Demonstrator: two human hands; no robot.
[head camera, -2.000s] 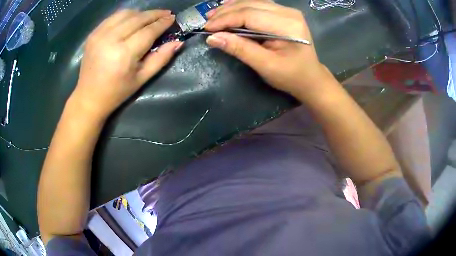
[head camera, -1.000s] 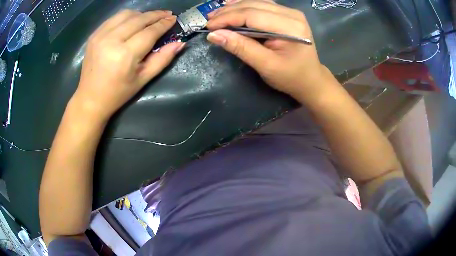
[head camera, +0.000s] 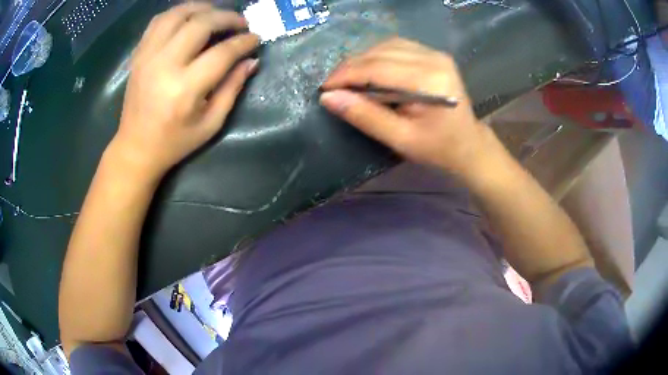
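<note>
The circuit board (head camera: 293, 16), blue with a bright white area, shows at the top centre, just right of my left fingertips. My left hand (head camera: 183, 80) is curled at the board's left end. Its fingers hide that end, so whether they grip it is unclear. My right hand (head camera: 410, 102) holds dark thin tweezers (head camera: 417, 96) like a pen, below and right of the board and apart from it. The tweezer tips are blurred near my fingertips.
Solder wire (head camera: 242, 210) trails across the dark green mat (head camera: 212, 242). A white stick (head camera: 18, 139) and a clear plastic cup (head camera: 29, 50) are at the left. A perforated sheet (head camera: 86, 18) is upper left. Coiled wire (head camera: 476, 3) is at the top right, a red object (head camera: 586, 108) at the right.
My right hand has moved down and slightly right with the tweezers, away from the board. More of the board shows. My left hand has shifted slightly, its fingers blurred.
</note>
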